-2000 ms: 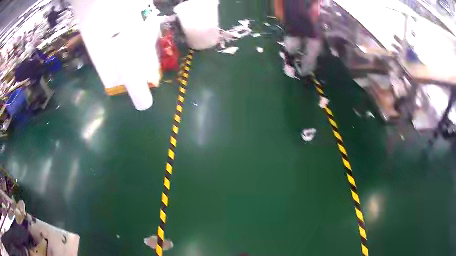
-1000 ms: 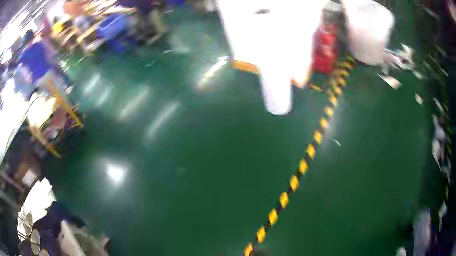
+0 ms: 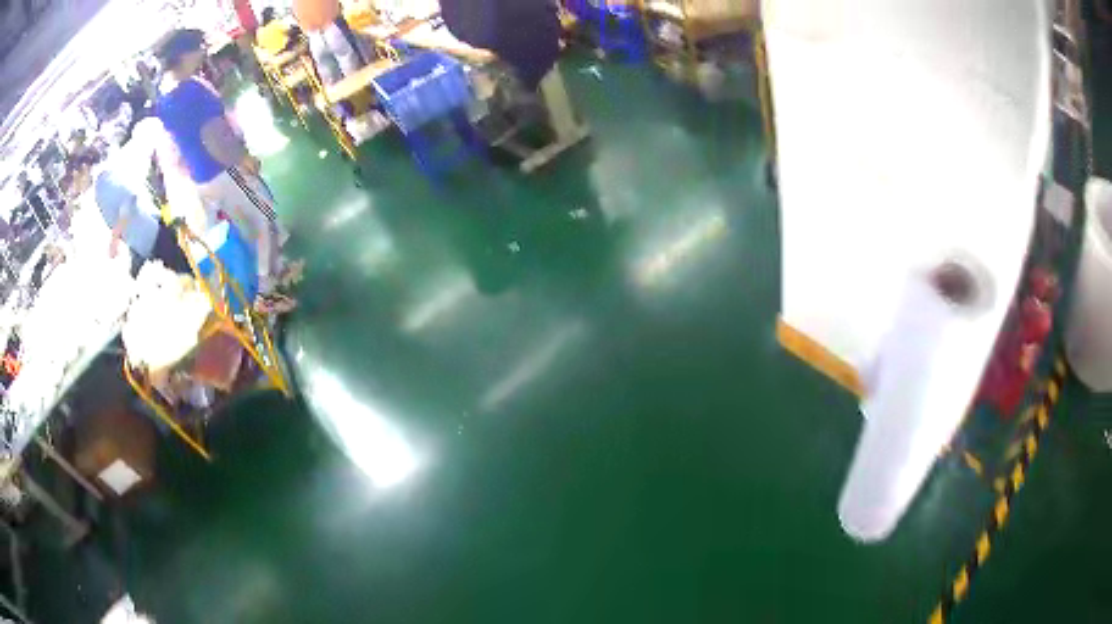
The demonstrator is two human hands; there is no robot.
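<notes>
Neither of my hands is in the picture. Nearest in front of me is the glossy green floor (image 3: pixel 573 463). To the right stands a large white block-like object (image 3: pixel 902 134) with a yellow-orange lower edge. A long white roll (image 3: pixel 915 390) leans or lies against it, its near end low over the floor and a dark round hole showing near its upper part. I cannot tell what the white block is.
A red object (image 3: pixel 1015 354) and a white bin (image 3: pixel 1094 293) are at the right, by black-and-yellow tape (image 3: pixel 1000 512). A person in blue (image 3: pixel 201 134) stands left by a yellow trolley (image 3: pixel 262 347). A blue crate (image 3: pixel 421 88) is at the back.
The view has turned left and moved nearer. The white block and roll now show larger at the right. The yellow trolley, blue crate and people have come into clearer view.
</notes>
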